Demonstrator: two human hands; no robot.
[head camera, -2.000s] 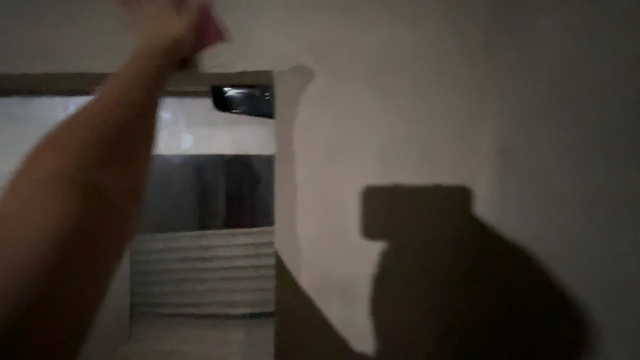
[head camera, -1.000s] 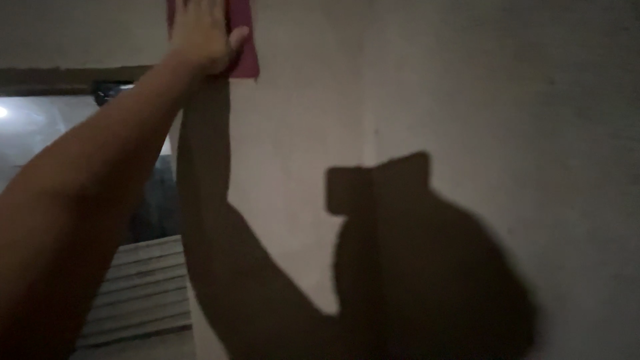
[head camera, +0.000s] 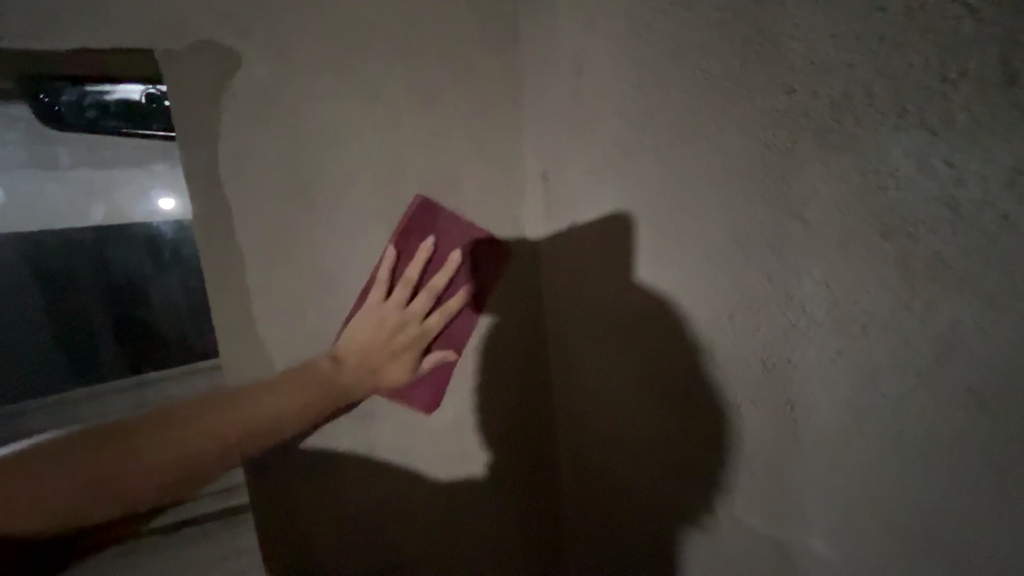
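Note:
My left hand (head camera: 400, 324) lies with spread fingers on a flat dark-red rectangular sheet (head camera: 448, 224) and presses it to a plastered wall (head camera: 352, 160). The sheet looks like sandpaper or cloth; the picture does not settle which. It is tilted, its upper end leaning right, near the corner where two wall faces meet. The shadow of my head and the camera covers its upper right corner. The forearm comes in from the lower left. My right hand is not in view.
At the left is an opening in the wall, with a dark glossy object (head camera: 108, 106) at its top and a dark panel (head camera: 104, 300) beyond it. A rough wall face (head camera: 864, 264) stands at the right. The light is dim.
My left hand and the red sheet have moved down the wall and to the right, towards the corner. The view has shifted as well.

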